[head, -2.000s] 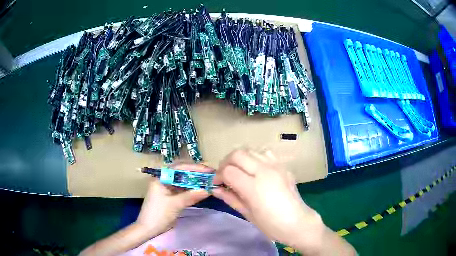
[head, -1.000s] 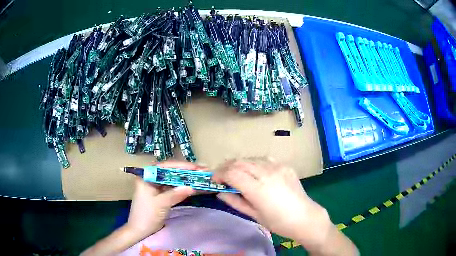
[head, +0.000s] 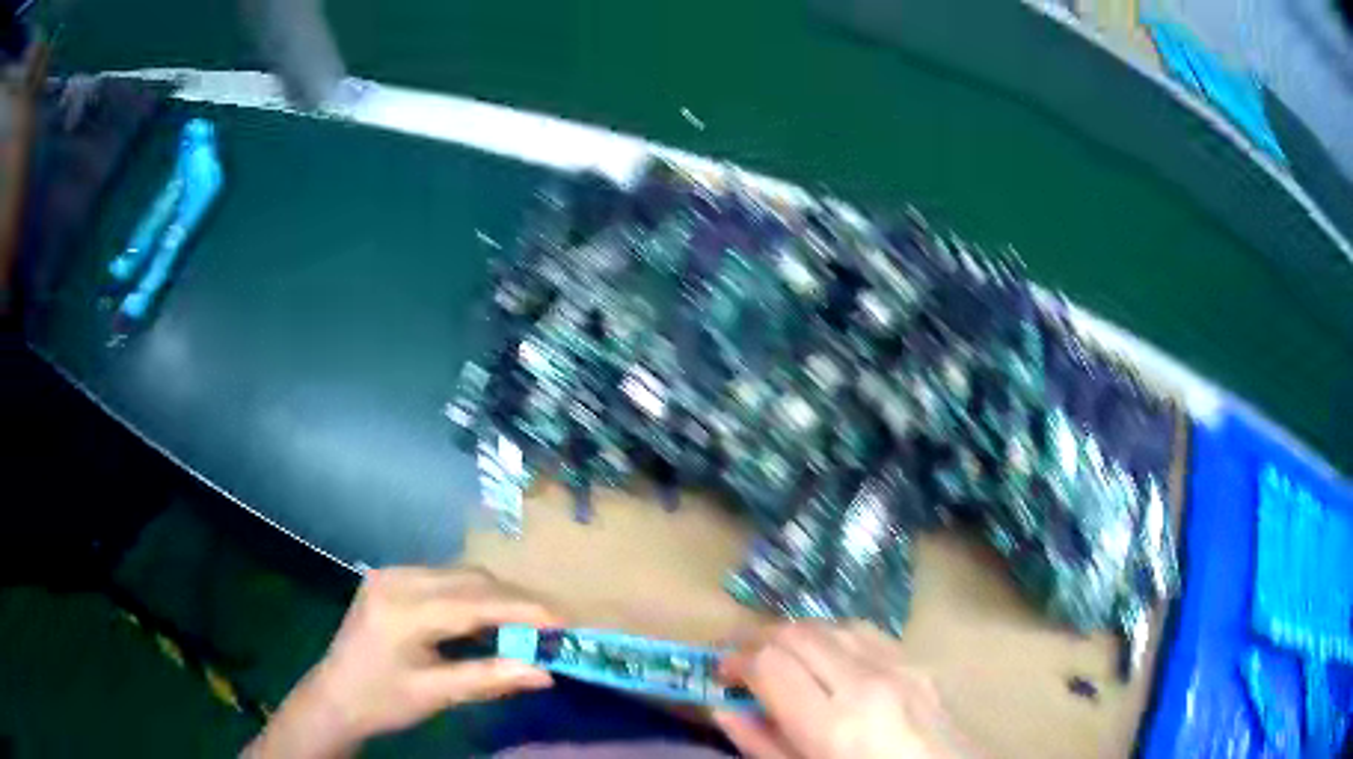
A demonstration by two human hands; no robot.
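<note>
A slim light blue housing (head: 631,663) with a green circuit board showing in its open side lies crosswise between my hands at the bottom of the view. Its dark narrow end sticks out on the left. My left hand (head: 423,653) grips it near that end. My right hand (head: 831,694) holds the other end, and its fingers cover that tip. A large heap of circuit boards (head: 801,371), blurred by motion, lies beyond my hands on a tan cardboard sheet (head: 638,567).
Light blue filled housings (head: 178,215) lie on the dark green surface (head: 327,326) at the far left. A blue tray (head: 1205,623) with light blue housings stands at the right edge. A small dark piece (head: 1083,687) lies on the cardboard.
The view has swung left, so the heap and tray appear further right and the housings at far left have come into view. Both hands still hold the housing.
</note>
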